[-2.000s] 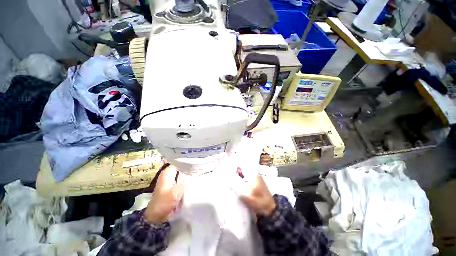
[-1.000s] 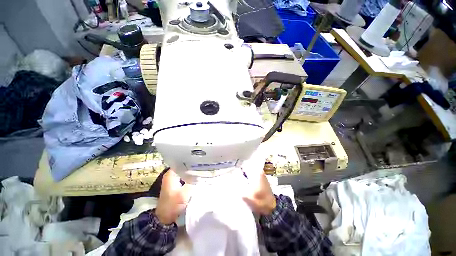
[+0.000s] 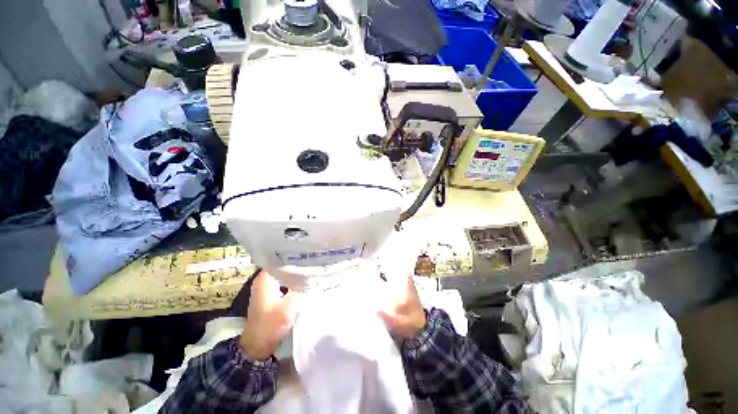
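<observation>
The big cream sewing machine head (image 3: 311, 154) with blue lettering stands in the middle and hides the needle area. A white cloth (image 3: 344, 348) runs from under the head down over my lap. My left hand (image 3: 267, 317) holds the cloth's left edge just below the head. My right hand (image 3: 403, 311) holds its right side, level with the left. The fingertips of both hands are partly hidden by the head and washed out by bright light.
A grey-blue plastic bag (image 3: 129, 182) and small white pieces (image 3: 210, 221) lie left of the head on the worn table (image 3: 146, 297). A control panel (image 3: 498, 159) stands right. White cloth heaps lie at right (image 3: 603, 344) and left (image 3: 40, 356). Blue bins (image 3: 506, 97) are behind.
Against one second ago, the view has shifted, so the machine head shows further left and higher. Both hands remain on the cloth, which hangs slightly differently over the lap.
</observation>
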